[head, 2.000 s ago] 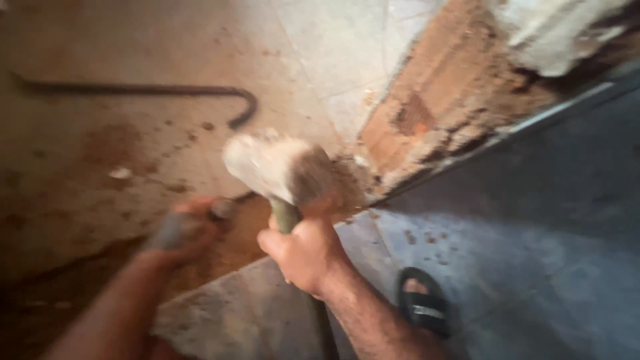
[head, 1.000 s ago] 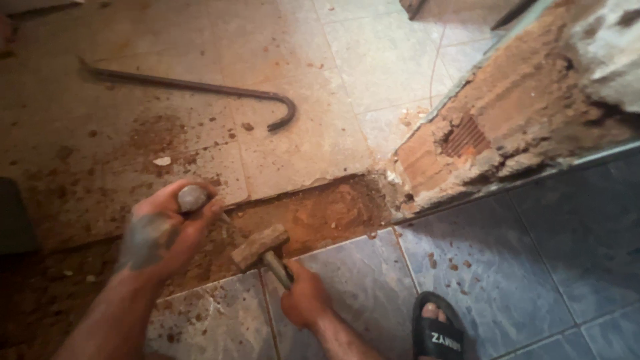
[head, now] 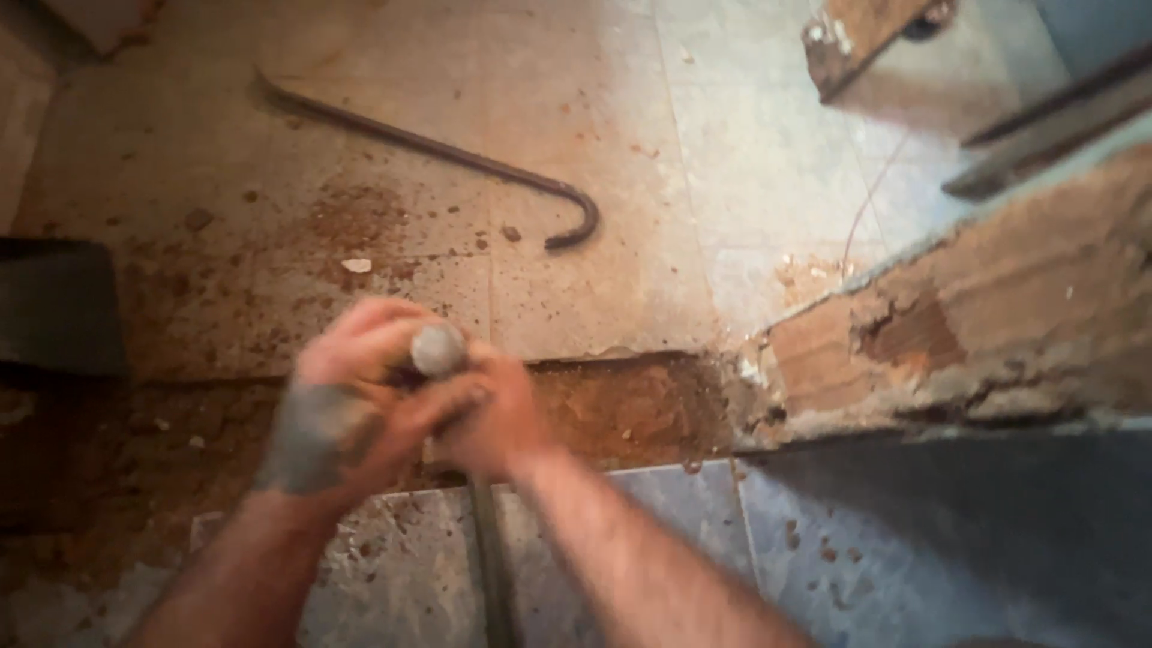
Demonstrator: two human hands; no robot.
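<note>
My left hand (head: 346,391), with a grey patch over its back, is closed around a chisel or similar bar; its round metal end (head: 438,349) points up at me. My right hand (head: 495,414) is pressed close against the left, its fingers beside the bar. A hammer handle (head: 491,562) comes out below my right hand, which appears closed on it; the hammer head is hidden. Beneath both hands runs a dug-out strip of reddish rubble (head: 630,405) between two tiled floors. A curved pry bar (head: 450,155) lies on the pale tiles beyond.
Broken masonry of a wall end (head: 963,351) stands at right. A dark container-like object (head: 58,306) sits at left. Bluish tiles (head: 675,508) carry crumbs, and a white chip (head: 357,265) lies on the pale floor. A wooden piece (head: 855,45) is at upper right.
My right hand has come up against my left hand at the chisel. The hammer head, visible in both earlier frames, is now hidden. My left hand still holds the chisel.
</note>
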